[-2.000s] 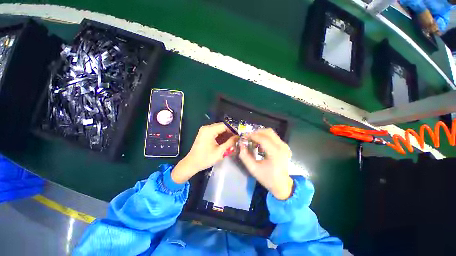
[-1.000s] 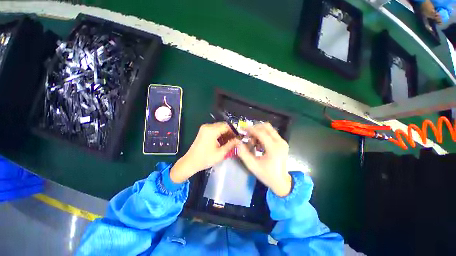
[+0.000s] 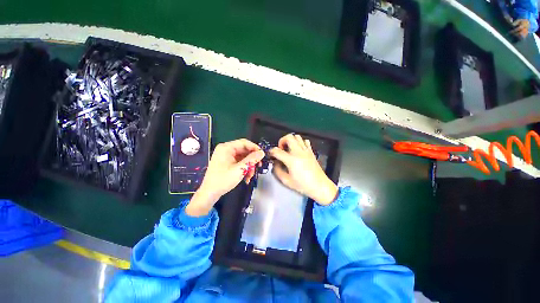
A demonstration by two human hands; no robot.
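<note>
An open tablet unit (image 3: 273, 216) with a large silver-white area lies in a black foam tray (image 3: 228, 237) in front of me. My left hand (image 3: 231, 165) and my right hand (image 3: 296, 165) meet over its far end. A small dark flex part (image 3: 264, 145) is between the fingertips of my left hand. Something small and red shows under the left fingers. My right fingertips are bent down beside the part; whether they also grip it cannot be told. The fingers hide much of the circuitry.
A smartphone (image 3: 190, 152) lies left of the tray. A parts bin (image 3: 106, 118) of shiny strips is further left. An orange coiled air hose (image 3: 491, 155) is at the right. Trayed tablets (image 3: 385, 36) lie beyond the white edge. Another person's hand (image 3: 521, 28) shows top right.
Both hands have moved left along the tablet's far end, and the right hand has uncovered more of the silver-white area. The dark part between the fingertips now looks shorter. The view has shifted slightly.
</note>
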